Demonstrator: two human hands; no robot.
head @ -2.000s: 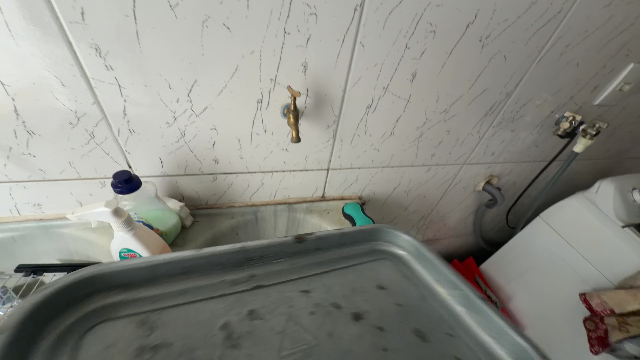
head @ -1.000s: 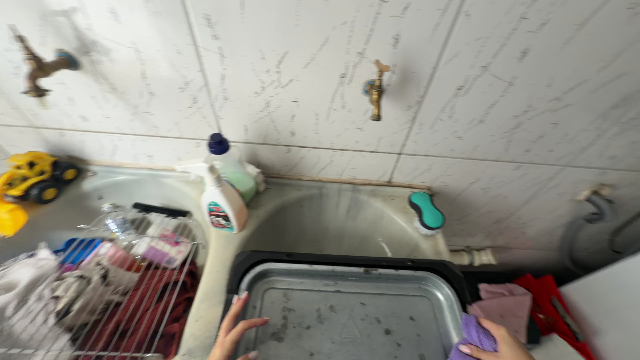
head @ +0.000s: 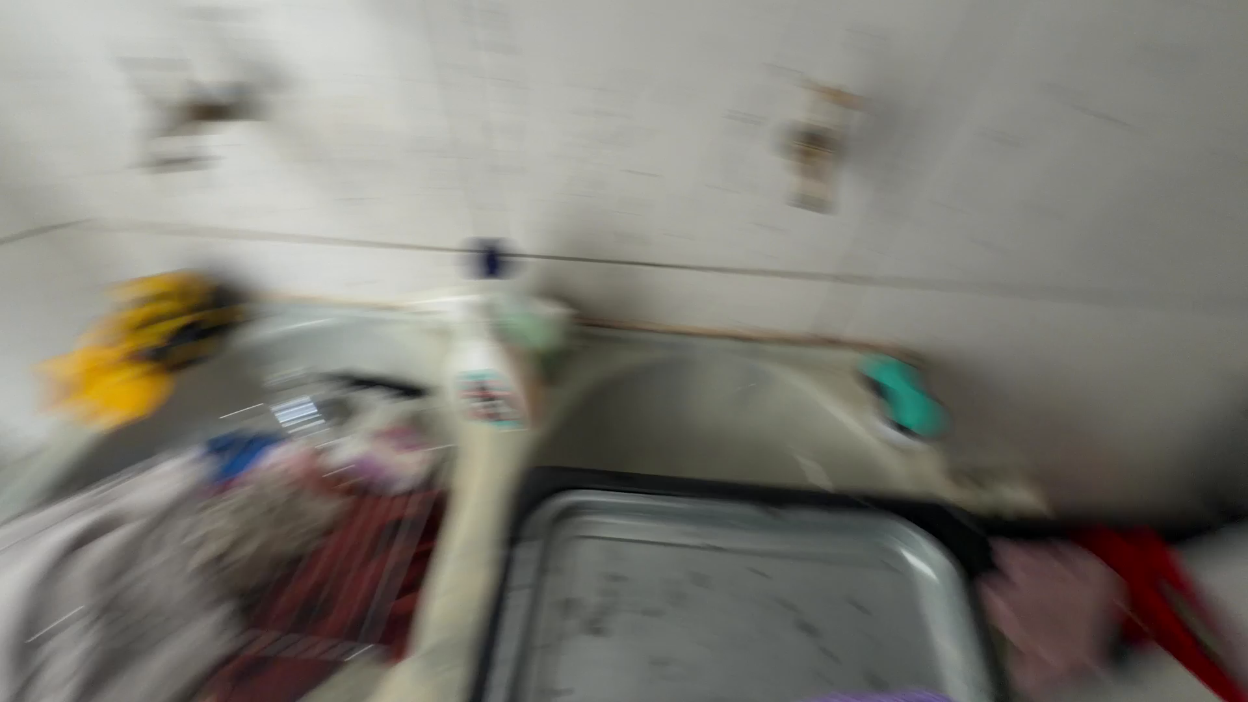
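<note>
Neither of my hands shows in this blurred view. A metal baking tray (head: pixel 741 604) with dark spots lies inside a black tray or frame (head: pixel 702 483) over the front of the right-hand sink basin (head: pixel 721 400). At the bottom edge a bit of purple cloth (head: pixel 887 695) shows against the metal tray; what holds it, if anything, is out of view. A teal and dark sponge or brush (head: pixel 907 395) rests on the basin's right rim. Between the basins stand a white spray bottle (head: pixel 487 385) and a bottle of green liquid (head: pixel 531 322) with a dark blue cap.
To the left, a wire rack (head: pixel 390 585) and clothes (head: pixel 146 565) fill the other basin, with a yellow toy vehicle (head: pixel 146 341) behind. Two taps, left (head: pixel 210 107) and right (head: pixel 817 146), jut from the tiled wall. Pink cloth (head: pixel 1053 604) and a red item (head: pixel 1160 604) lie at right.
Both my hands, seen at the metal tray a second ago with purple cloth in the right one, are out of view. Earlier the tray was raised in front of the sink; it now lies low over the basin.
</note>
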